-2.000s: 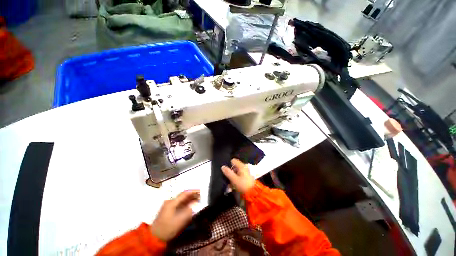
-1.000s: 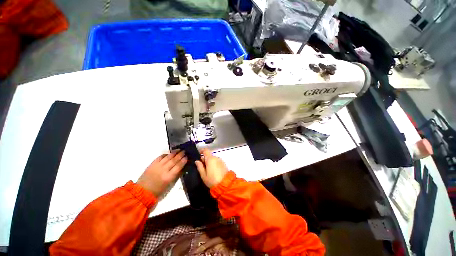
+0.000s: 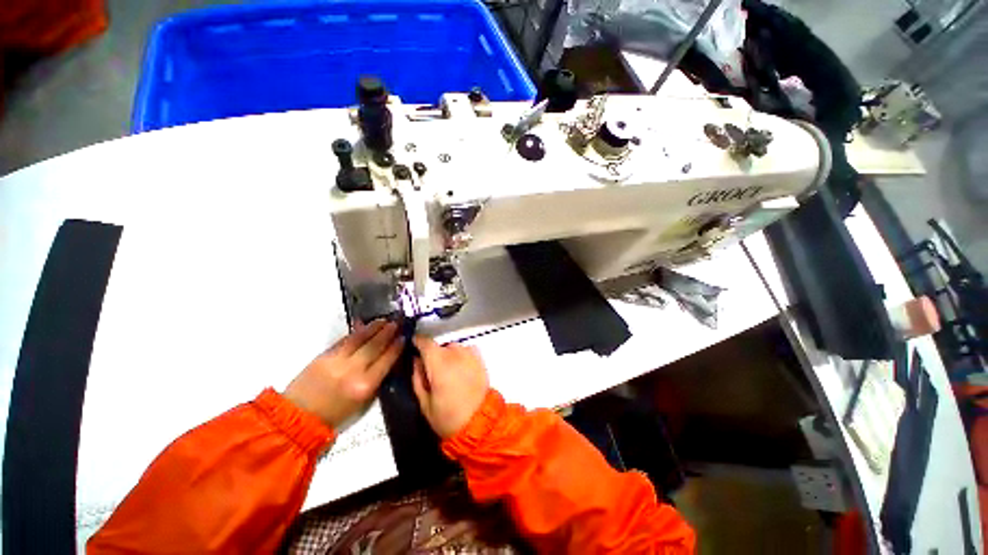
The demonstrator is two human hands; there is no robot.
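A black fabric strip (image 3: 403,417) runs from the presser foot (image 3: 417,304) of the cream-white sewing machine (image 3: 542,179) over the table's front edge. My left hand (image 3: 345,374) lies on the strip's left side, fingertips close to the presser foot. My right hand (image 3: 450,379) pinches the strip's right side just in front of the foot. The strip's end under the foot is hidden by metal parts and fingers. A second black strip (image 3: 566,298) lies under the machine arm, apart from my hands.
A long black strip (image 3: 60,369) lies at the table's left. A blue bin (image 3: 325,54) stands behind the machine. Small grey metal tools (image 3: 685,293) lie under the arm's right part. Black pieces (image 3: 829,271) lie on the right side table (image 3: 953,477).
Since two seconds ago, both hands have moved with the strip to the presser foot, and my left hand has come onto it. In the last second, they have barely shifted; the view has moved closer.
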